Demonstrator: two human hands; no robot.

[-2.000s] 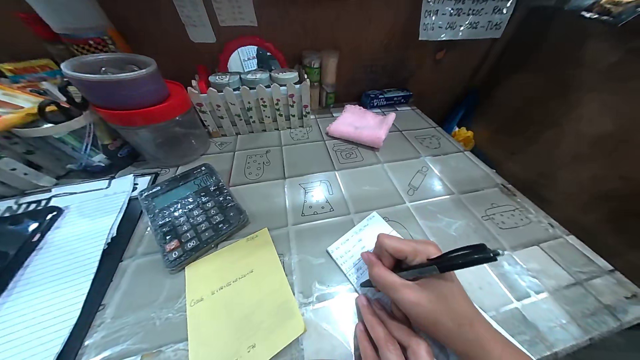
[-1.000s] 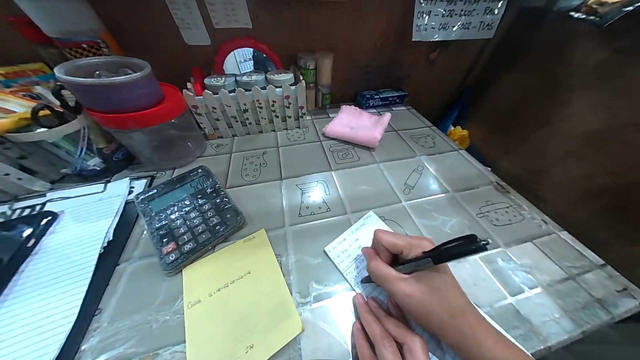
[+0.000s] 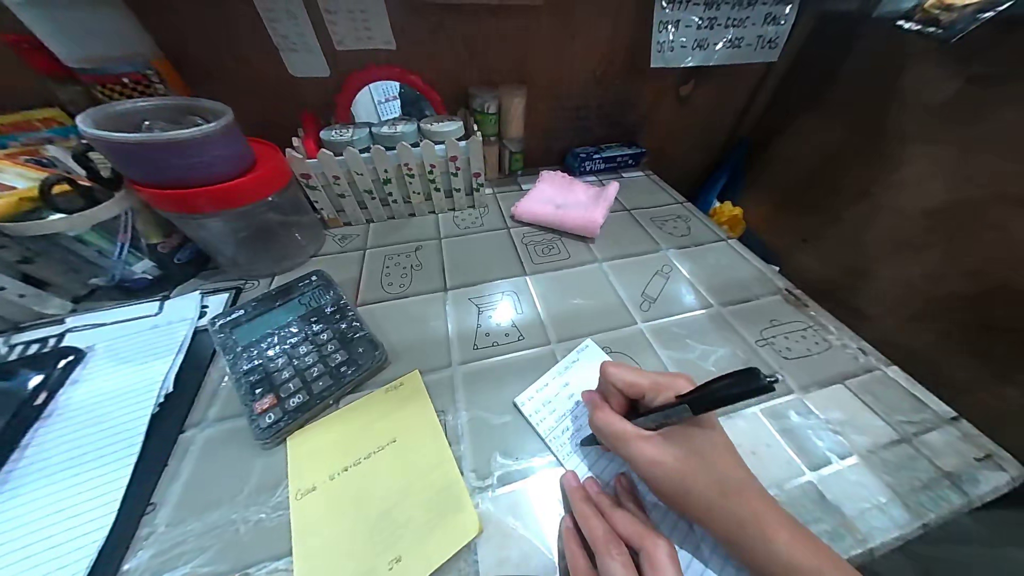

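Note:
My right hand [image 3: 668, 432] grips a black pen [image 3: 708, 394], its tip on a small lined paper [image 3: 564, 400] that bears handwriting. Below it, my left hand [image 3: 612, 532] rests on the lower part of that paper, fingers slightly spread; a dark edge of something shows under them, too hidden to name. A yellow paper [image 3: 380, 488] with some writing lies left of my hands. Its top edge is beside a black calculator [image 3: 298, 352] in clear plastic wrap. Farther left, a clipboard [image 3: 152, 464] holds lined sheets [image 3: 72, 448].
At the back stand a small white picket-fence holder [image 3: 392, 180] with lidded jars, a pink folded cloth [image 3: 566, 202] and a blue box [image 3: 605, 158]. A red-lidded plastic jar [image 3: 240, 220] carries a purple tub [image 3: 168, 144] at the back left, beside a container of pens and scissors.

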